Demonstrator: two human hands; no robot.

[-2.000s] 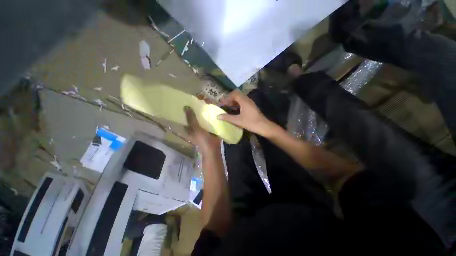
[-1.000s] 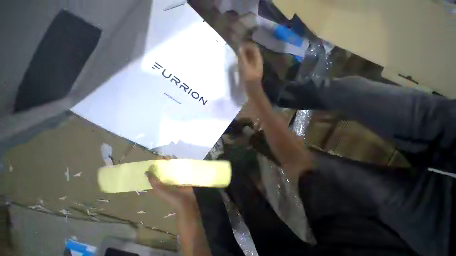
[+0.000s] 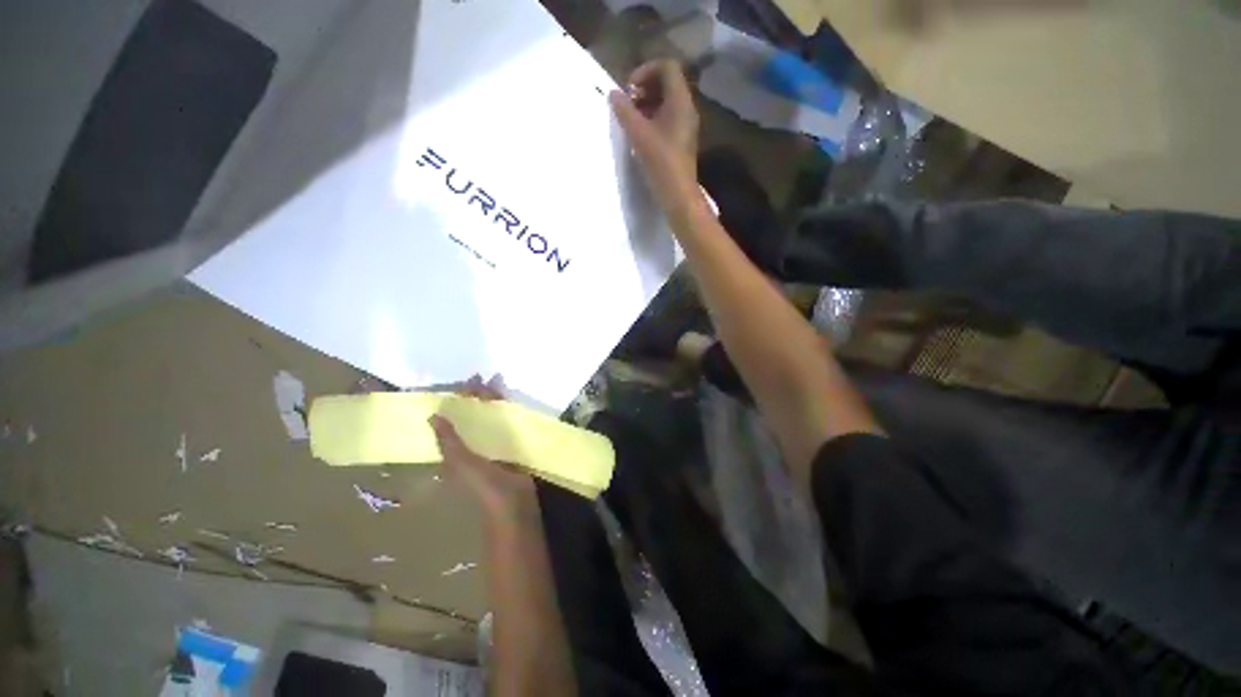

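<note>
A large white carton [image 3: 354, 232] stands in front of me, its square end panel showing black FURRION lettering. My left hand [image 3: 483, 470] holds a pale-yellow label sheet strip [image 3: 374, 429] below the panel's lower corner, thumb on top and fingers behind. My right hand [image 3: 663, 116] is at the panel's upper right edge, fingers bent together at the fingertips. Whether a small sticker is between them cannot be told.
Cardboard with white paper scraps [image 3: 368, 500] covers the floor at left. Another carton [image 3: 327, 674] shows at the bottom edge. Another person's dark-clothed leg [image 3: 1007, 272] extends in from the right. Clear film [image 3: 660, 626] lies near my legs. Brown cardboard [image 3: 1007, 82] is at upper right.
The view turned from the lower cartons to the FURRION panel. My right hand left the yellow strip and moved up to the panel's edge. My left hand kept the strip.
</note>
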